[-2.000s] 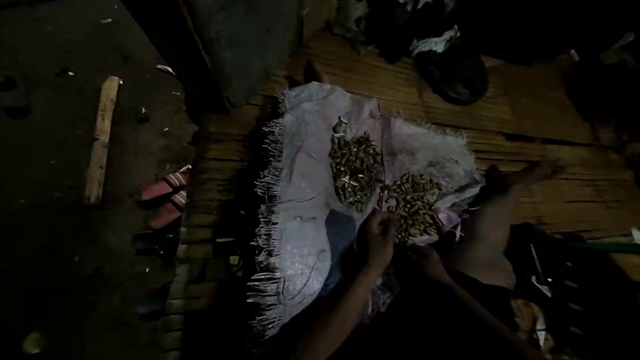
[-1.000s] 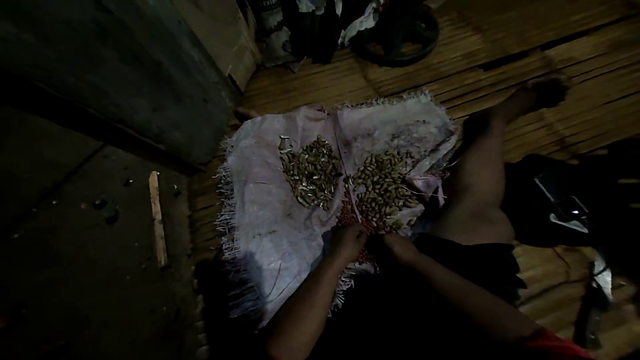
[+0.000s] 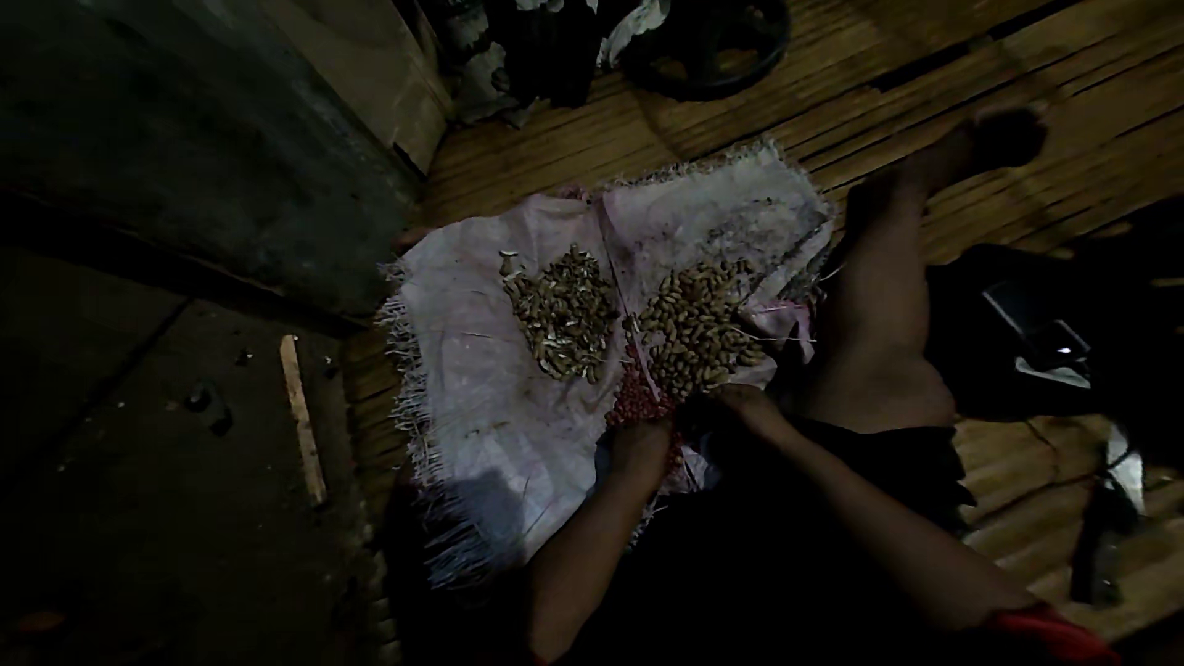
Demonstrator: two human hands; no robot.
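Note:
My left hand (image 3: 643,446) is at the near edge of a small pile of red shelled peanuts (image 3: 636,398); its fingers are hidden in dimness. Close to its right, my right hand (image 3: 735,404) is by the near side of a heap of unshelled peanuts (image 3: 698,328), its fingertips too dark to make out. Left of that heap lies a heap of what look like empty peanut shells (image 3: 566,314). All three piles rest on a frayed, whitish woven plastic sack (image 3: 472,361) spread out flat.
The sack lies on a bamboo slat floor (image 3: 980,83). My bare leg (image 3: 869,333) stretches along its right side. A dark round wheel-like object (image 3: 712,69) is beyond it. A dark panel (image 3: 231,139) stands at the upper left, a wood strip (image 3: 302,421) below. Far right lies a phone-like object (image 3: 1036,324).
The view has shifted and turned. Two seconds ago my left hand was over the lower edge of the unshelled peanuts; now it is by the red ones, which show from the second frame on.

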